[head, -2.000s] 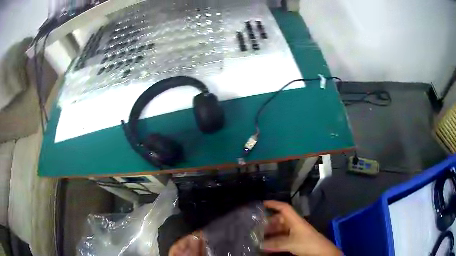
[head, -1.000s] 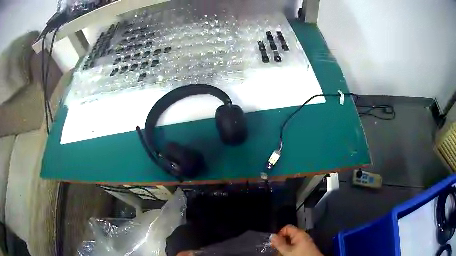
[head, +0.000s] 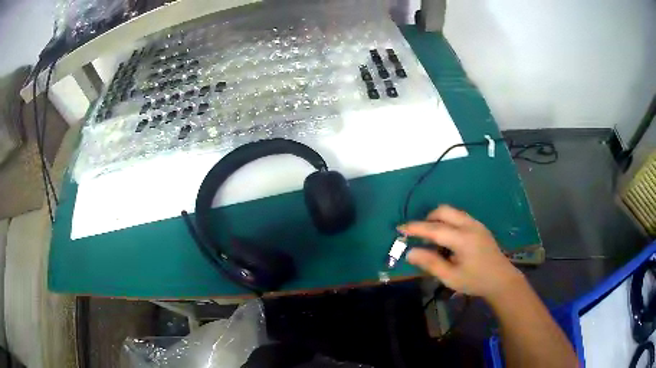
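Observation:
My right hand (head: pixel 457 251) is over the right front part of the bench, bare. Its thumb and forefinger are apart beside the metal-ended connector of the black USB cable (head: pixel 397 251); I cannot tell if they touch it. A black headset (head: pixel 329 202) lies on the bench left of the hand, its headband arcing away from me, one ear cup at right and one at front left, with a thin boom microphone. My left hand is not in view.
A clear dimpled sheet (head: pixel 266 93) with rows of small black parts lies on a white liner (head: pixel 108 208) on the green bench (head: pixel 144 266). A clear poly bag (head: pixel 216 343) is below the front edge. A blue tote (head: pixel 575 323) with black headsets is at lower right. A shelf is above.
My right hand has moved up from the lap to the cable end. The left hand and the clear-wrapped item on the lap are out of view. The bench headset looks unmoved.

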